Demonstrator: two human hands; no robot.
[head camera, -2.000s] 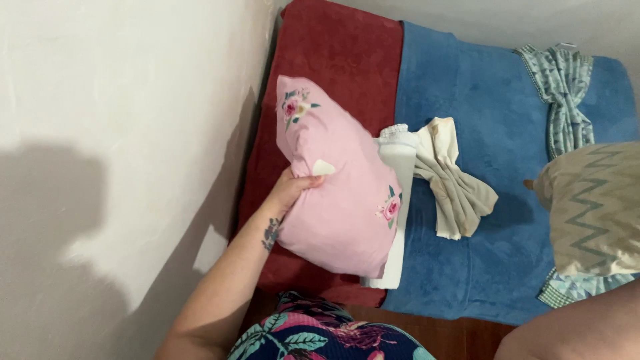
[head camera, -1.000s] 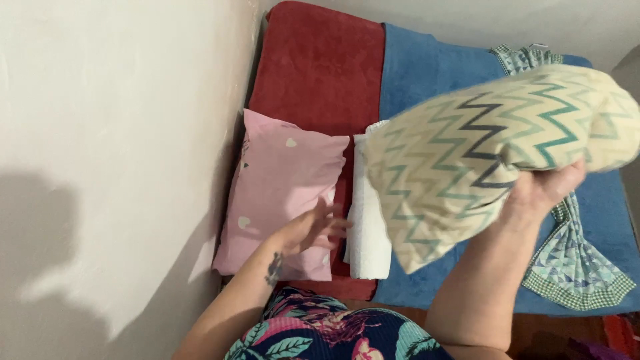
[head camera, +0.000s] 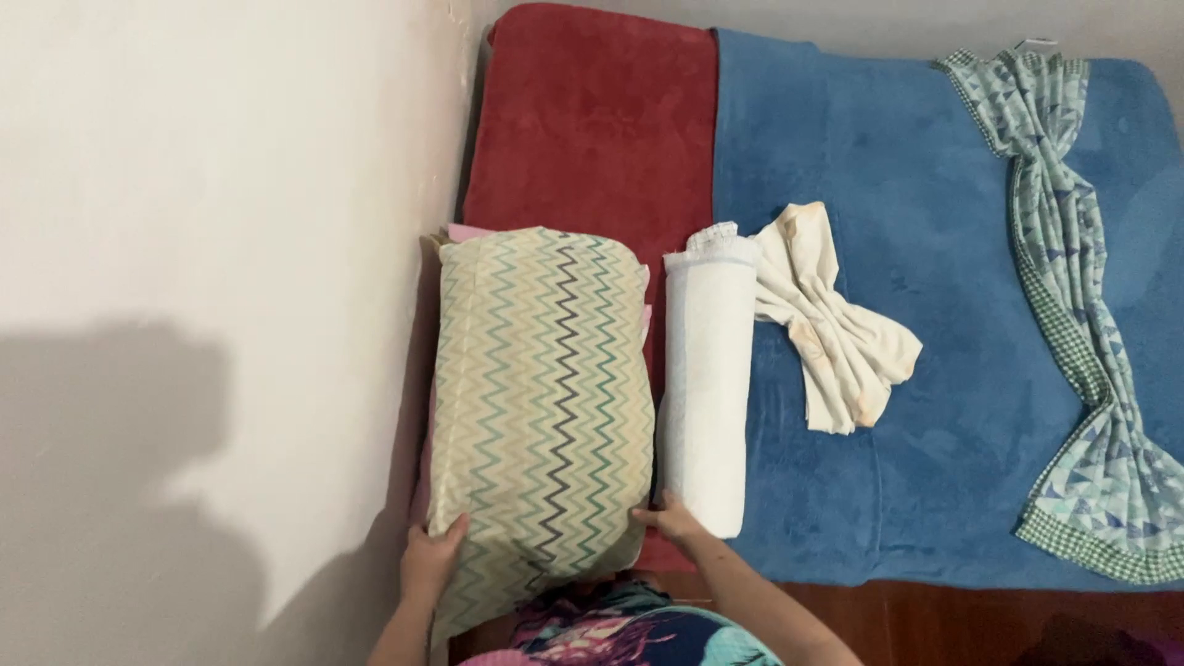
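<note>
A cream pillow with zigzag stripes (head camera: 546, 398) lies on top of a pink pillow (head camera: 467, 232), of which only the edges show, at the wall end of the bed. My left hand (head camera: 433, 557) grips the zigzag pillow's lower left edge, thumb on top. At its lower right edge, my right hand (head camera: 668, 520) touches the pillow with the thumb and the fingers spread; whether it grips the fabric I cannot tell. Just right of the pillows lies a rolled white cloth (head camera: 708, 388), close to my right hand.
A crumpled cream cloth (head camera: 832, 324) lies on the blue blanket (head camera: 934, 462), with a gathered green and blue patterned cloth (head camera: 1059, 240) farther right. The red blanket (head camera: 592, 120) covers the bed's left end, against the wall (head camera: 231, 231). Brown floor (head camera: 971, 620) shows below.
The pink pillow, held in my left hand at first, was laid down by the wall. The zigzag pillow, raised in my right hand a second ago, now lies over it. My left hand has moved onto it.
</note>
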